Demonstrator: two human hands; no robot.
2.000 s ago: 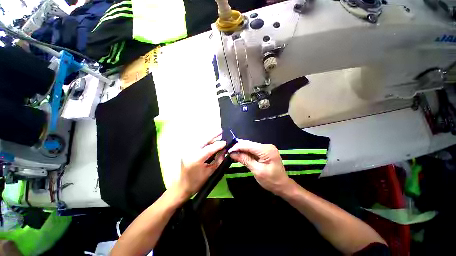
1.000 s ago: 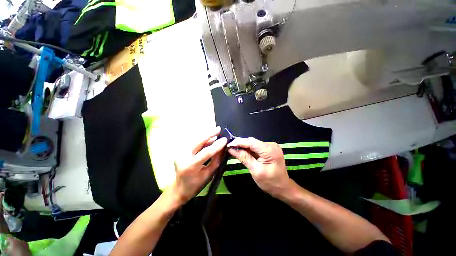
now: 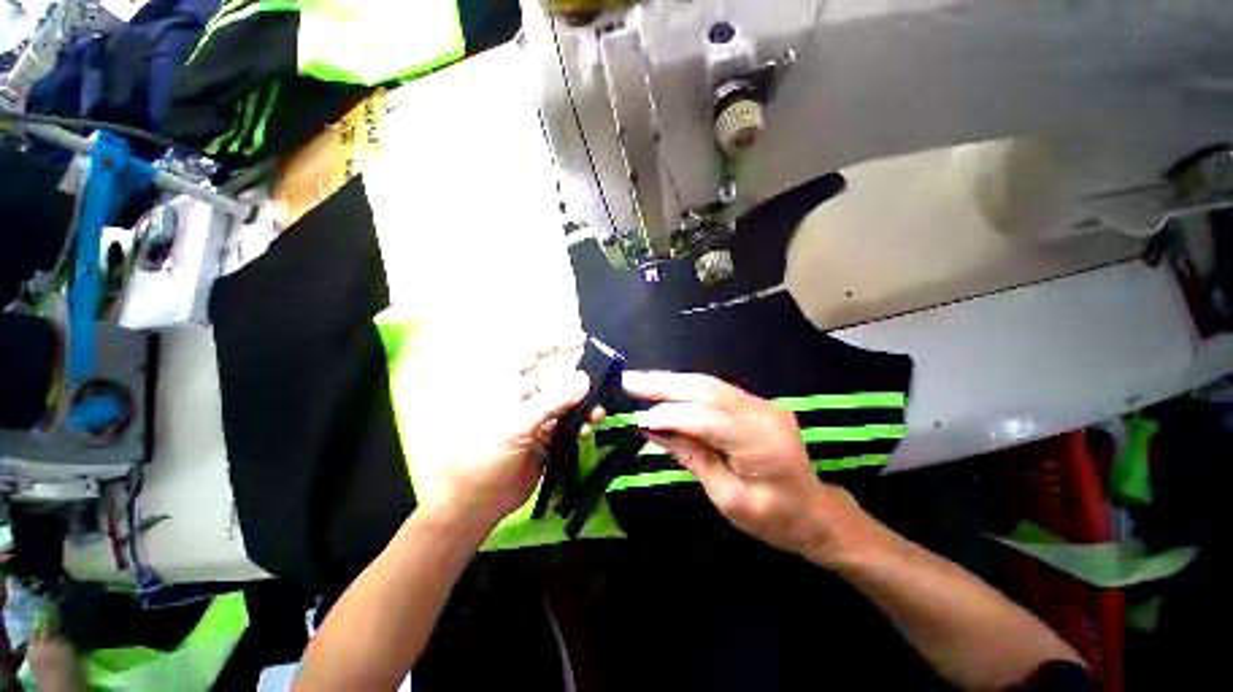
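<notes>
My left hand [image 3: 494,430] and my right hand [image 3: 737,453] hold a narrow black strip [image 3: 572,446] between their fingertips, below the needle area. Its loose ends hang down between the hands, over the garment panel. A small pale edge or tip shows at the top of the strip; I cannot tell what it is. The black panel [image 3: 703,345] with three neon green stripes lies under the machine head, with a pale slit or line in it. The glaring neon-white block [image 3: 467,243] and another black part [image 3: 304,392] lie to the left.
The off-white sewing machine [image 3: 920,81] spans the upper right. A blue-and-white neighbouring machine [image 3: 95,284] stands left. More striped pieces [image 3: 250,75] lie behind. A red crate [image 3: 1075,541] is below the table at right. Part of another person's hand shows lower left.
The long strip that hung down below my hands now shows as shorter ends spread between them. My right hand has moved slightly right and down. The view has shifted a little.
</notes>
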